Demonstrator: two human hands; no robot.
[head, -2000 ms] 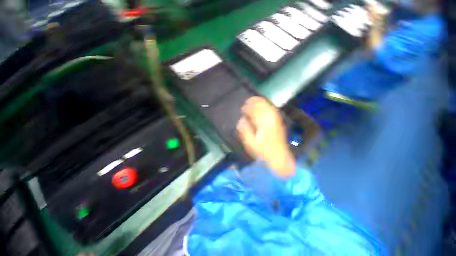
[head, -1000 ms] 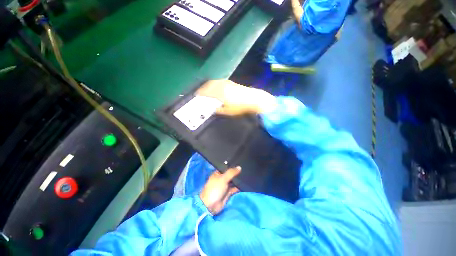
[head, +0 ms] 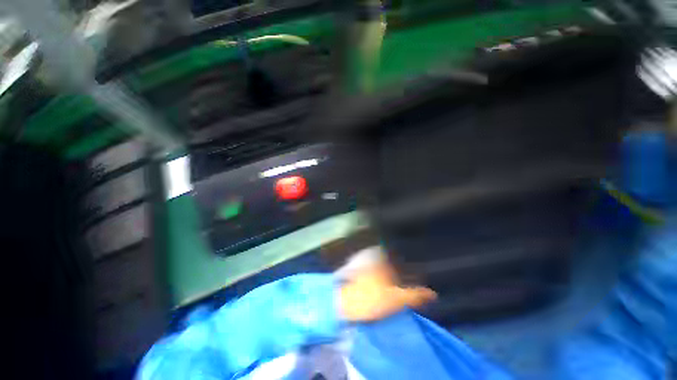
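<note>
The picture is strongly blurred. A large black tray (head: 475, 185) stands tilted close in front of me, right of centre, its dark broad side towards me. My left hand (head: 382, 295) is at the tray's lower left corner, with its fingers over the edge. A small whitish patch shows by this hand; I cannot tell what it is. My right hand is not visible; blue sleeve fabric shows at the lower right.
The press's control panel (head: 252, 197) with a red button (head: 290, 187) and one green button (head: 229, 209) is left of the tray. A dark tray stack (head: 115, 204) is at the left. Another person's blue sleeve (head: 646, 163) is at the right edge. White pieces lie at the back right.
The view has swung left. The black tray has come up close and tilted, and now covers much of the view. My left hand is still at its edge; my right hand has gone out of sight.
</note>
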